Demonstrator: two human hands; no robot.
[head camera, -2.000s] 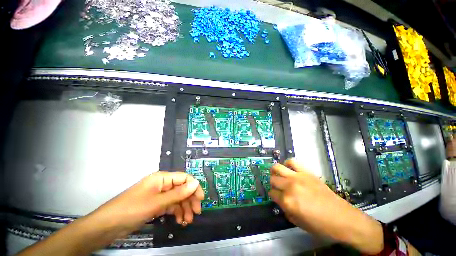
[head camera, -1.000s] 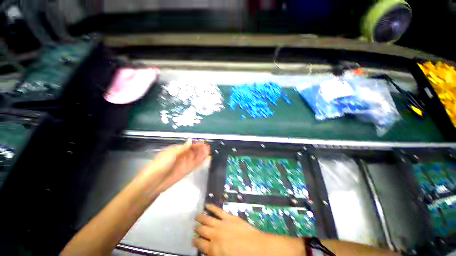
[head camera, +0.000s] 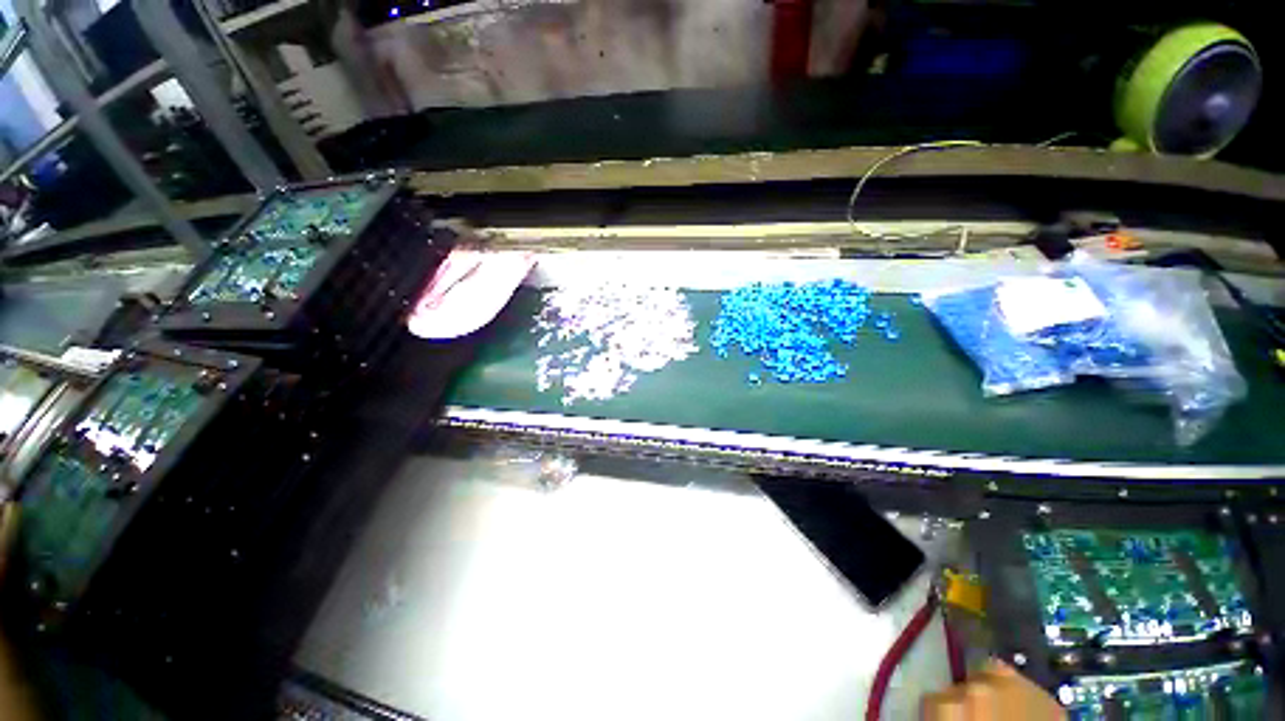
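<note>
My right hand (head camera: 998, 696) is at the bottom edge, cut off, beside a red-handled tool (head camera: 902, 659), perhaps cutters, and the left side of a black pallet (head camera: 1003, 599). Whether it grips anything is unclear. The pallet holds green circuit boards (head camera: 1141, 585). A small yellow piece (head camera: 965, 592) lies at the tool's upper end. A skin-coloured sliver at the far left edge, likely my left hand (head camera: 14, 687), is blurred and mostly out of the picture, beside a stack of loaded pallets (head camera: 106, 458).
A dark phone (head camera: 846, 538) lies on the pale conveyor surface (head camera: 592, 606). Behind are white components (head camera: 613, 335), blue components (head camera: 796, 328), a plastic bag (head camera: 1085, 335) and a pink-white item (head camera: 472, 296). More stacked pallets (head camera: 296, 254) stand left; a green fan (head camera: 1191, 92) is back right.
The view has swung left, bringing the stacks, phone and red-handled tool into view. My left hand has gone from mid-conveyor to the far left edge; my right hand is now low by the tool.
</note>
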